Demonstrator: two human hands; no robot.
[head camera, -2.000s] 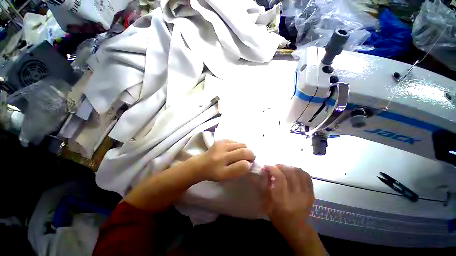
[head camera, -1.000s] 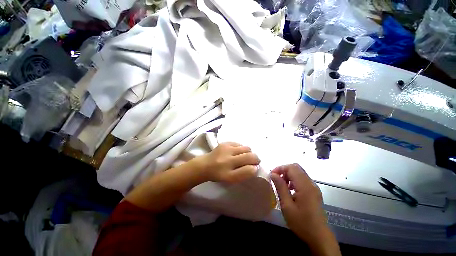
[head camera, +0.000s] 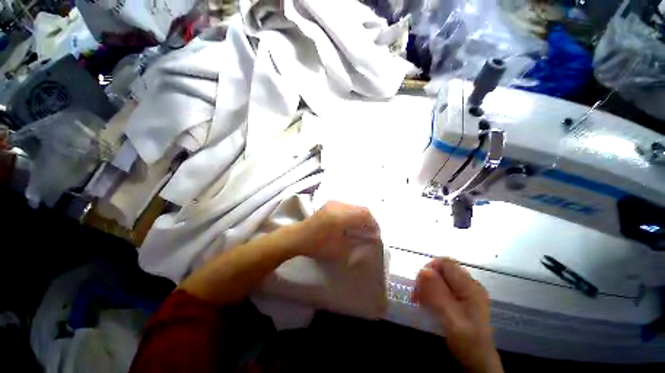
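A heap of off-white cloth (head camera: 233, 138) lies in soft folds left of the sewing machine. My left hand (head camera: 343, 229) holds a part of the same cloth (head camera: 350, 288) at the table's front edge; its fingertips are curled and partly hidden. My right hand (head camera: 456, 299) is apart from the cloth, to its right, over the printed ruler scale. Its fingers are curled together and slightly blurred; whether they pinch something small, such as a thread, I cannot tell. The needle area (head camera: 437, 193) stands beyond my hands, with no cloth seen under it.
The white sewing machine head (head camera: 539, 146) is at the right. Black thread snips (head camera: 569, 275) lie on the machine bed. A grey device with a round grille (head camera: 58, 95) and plastic bags are at the left. More plastic bags lie behind the machine. Pale cloth shows below at lower left.
My right hand has moved away from my left hand and the cloth edge, to the right and towards me. My left hand still holds the cloth, turned slightly. The cloth heap has hardly moved.
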